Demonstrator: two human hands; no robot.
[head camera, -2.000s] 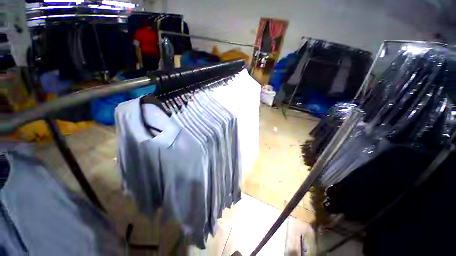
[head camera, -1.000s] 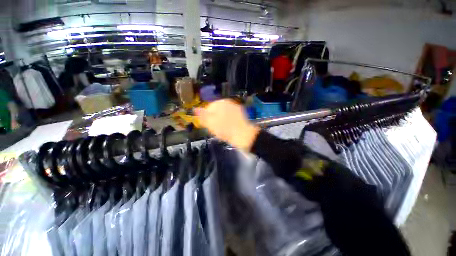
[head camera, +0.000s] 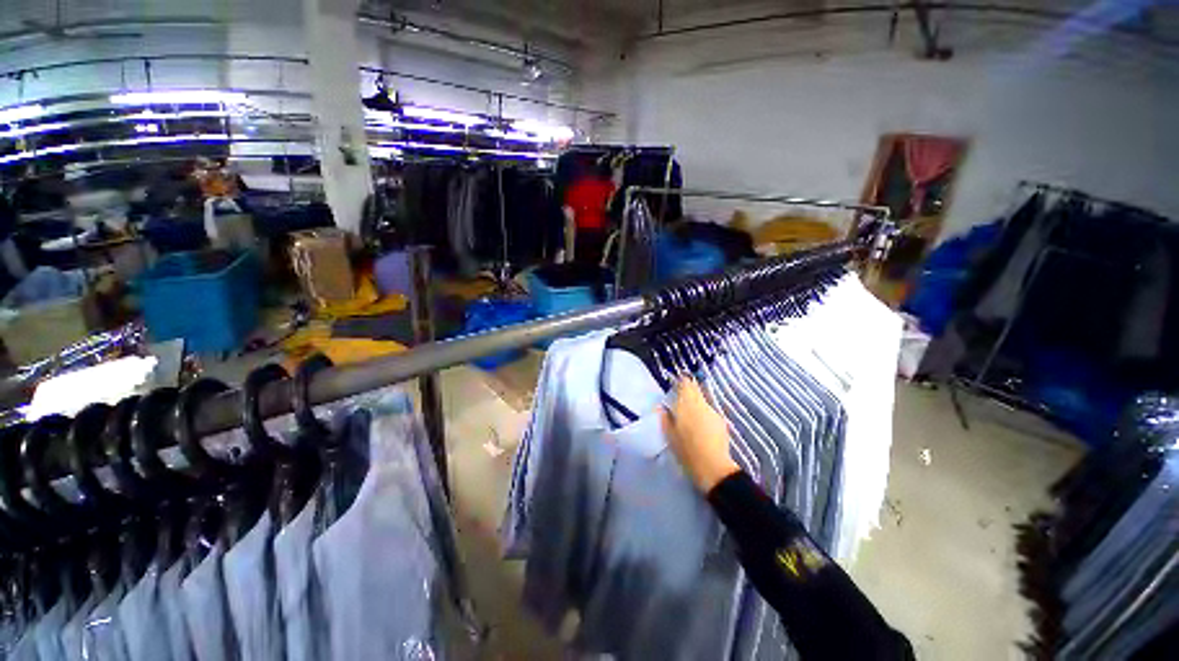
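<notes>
A row of light blue-grey collared garments hangs on black hangers from a metal rail, right of the middle. My right hand, in a black sleeve, reaches in from the lower right. Its fingers are closed at the collar and shoulder of the front garment; the fingertips are partly hidden. Nearer, at lower left, bagged blue-grey garments with glossy film hang on the same rail from black hooks. My left hand is not in view.
White garments hang at the row's far end. A rack of dark garments and bagged garments stand at right. Blue bins, yellow cloth and a person in red are beyond the rail.
The view has turned right. My right hand has moved from above the rail to the front garment of the unbagged row. The blurred bagged garment below my arm no longer shows there.
</notes>
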